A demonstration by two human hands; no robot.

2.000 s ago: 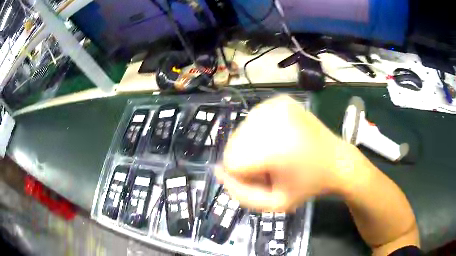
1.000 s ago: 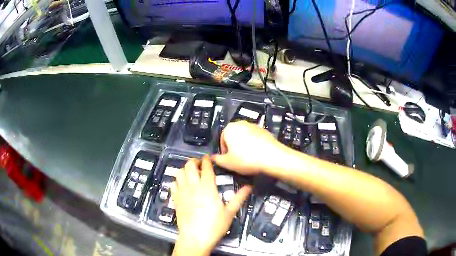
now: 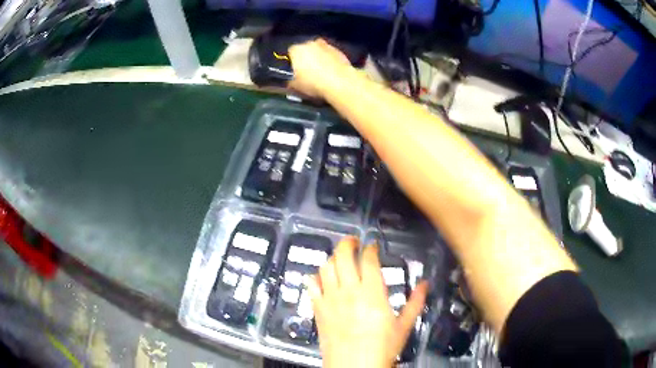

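A clear blister tray (image 3: 198,287) holds several black phones, such as one at the front left (image 3: 242,269), with white labels and pale patches facing up. My left hand (image 3: 360,309) lies palm down over the front row, fingers spread, between a front-row phone (image 3: 302,255) and its right neighbour. My right hand (image 3: 313,68) reaches past the tray's back edge to a dark object with a yellow mark (image 3: 270,63) on the bench back. Its fingertips are hidden, so I cannot tell whether it grips anything. My right forearm covers part of the tray.
A white barcode scanner (image 3: 593,215) lies on the green mat right of the tray. Monitors (image 3: 611,54) and hanging cables stand behind. A mouse (image 3: 622,164) sits on white paper at the right. A white post (image 3: 172,36) rises at the back left.
My right hand has moved from the tray's middle to the dark object at the bench back. My left hand stays over the front row. The view has shifted, so the tray appears further right.
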